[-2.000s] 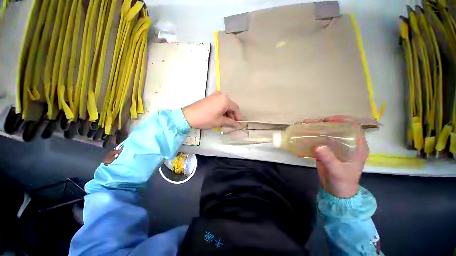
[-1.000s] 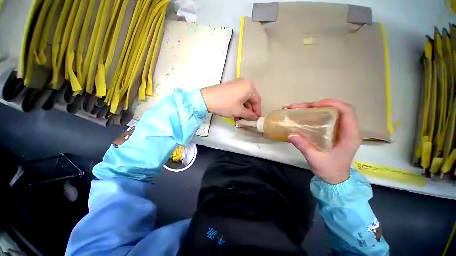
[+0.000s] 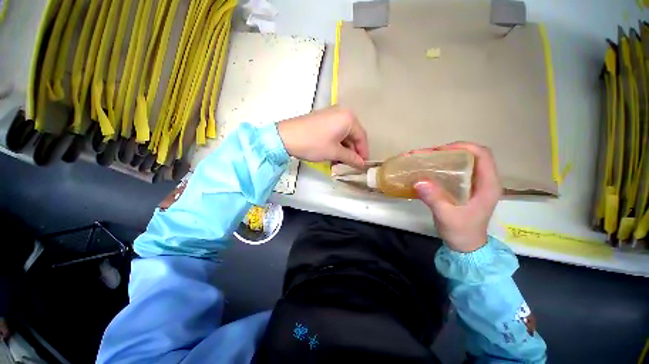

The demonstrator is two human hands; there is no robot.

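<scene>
A beige-grey bag panel [image 3: 448, 92] lies flat in front of me, with yellow edge strips down both sides, two grey tabs at its far edge and a small yellow mark near that edge. My left hand [image 3: 329, 138] pinches the panel's near left corner between thumb and finger. My right hand [image 3: 466, 195] holds a clear squeeze glue bottle [image 3: 420, 175] with amber liquid, tilted on its side. Its pale nozzle points left at the same corner, just below my left fingertips. Whether the nozzle touches the panel I cannot tell.
A pale speckled work board [image 3: 267, 92] lies left of the panel. Beyond it is a bundle with yellow strips [image 3: 121, 78] and dark ends. Another panel stack [image 3: 620, 142] is at the right. A white scrap tub [image 3: 259, 223] is below the table edge. Yellow tape [image 3: 558, 240] is on the near edge.
Over two seconds the view has shifted. The near edge of the panel, lifted earlier at the left corner, lies lower, and the bottle is now closer to my left fingers.
</scene>
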